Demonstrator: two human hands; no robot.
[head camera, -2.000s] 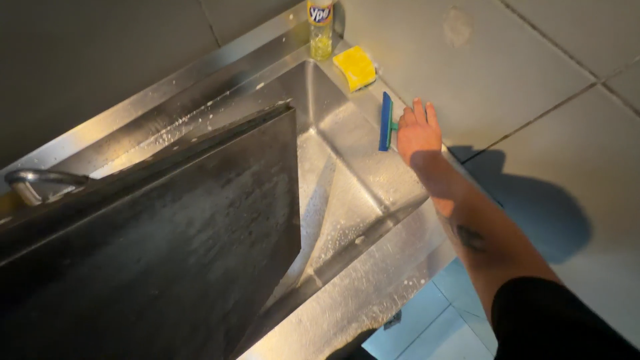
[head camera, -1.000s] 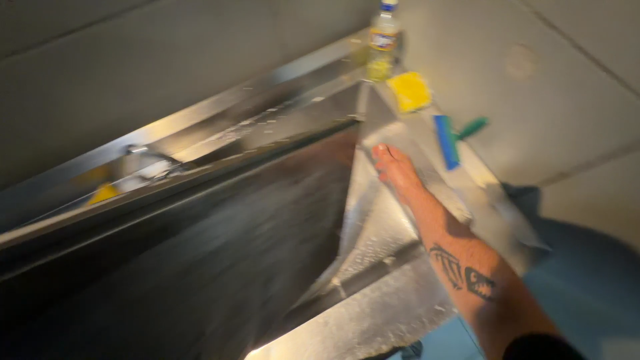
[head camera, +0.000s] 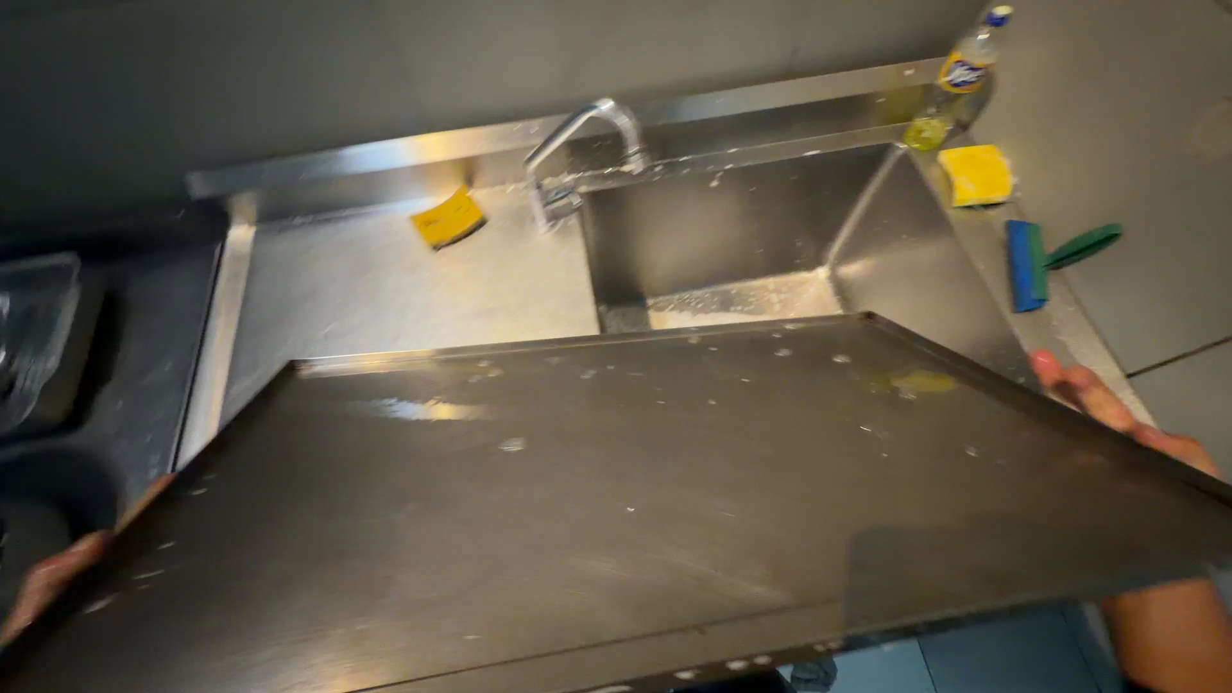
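A large dark metal tray (head camera: 577, 500), wet with scattered drops and suds, is held up in front of the stainless steel sink (head camera: 712, 231). My left hand (head camera: 63, 577) grips its left edge, the palm mostly hidden behind the metal. On the opposite edge is my right hand (head camera: 1107, 404), its fingertips showing beyond the rim and the rest partly covered. The tray hides the near side of the sink. A green and blue squeegee (head camera: 1028, 265) lies on the right ledge, close to my right fingers.
Behind the tray stands a chrome faucet (head camera: 587, 154), with a yellow sponge (head camera: 450, 219) to its left. Another yellow sponge (head camera: 978, 175) and a dish soap bottle (head camera: 958, 82) are at the back right. A clear plastic container (head camera: 38, 327) sits on a dark surface at left.
My right hand has left the squeegee and now holds the tray's right edge. The tray has been turned to show its broad face, and my left hand has come into view. The view has shifted left.
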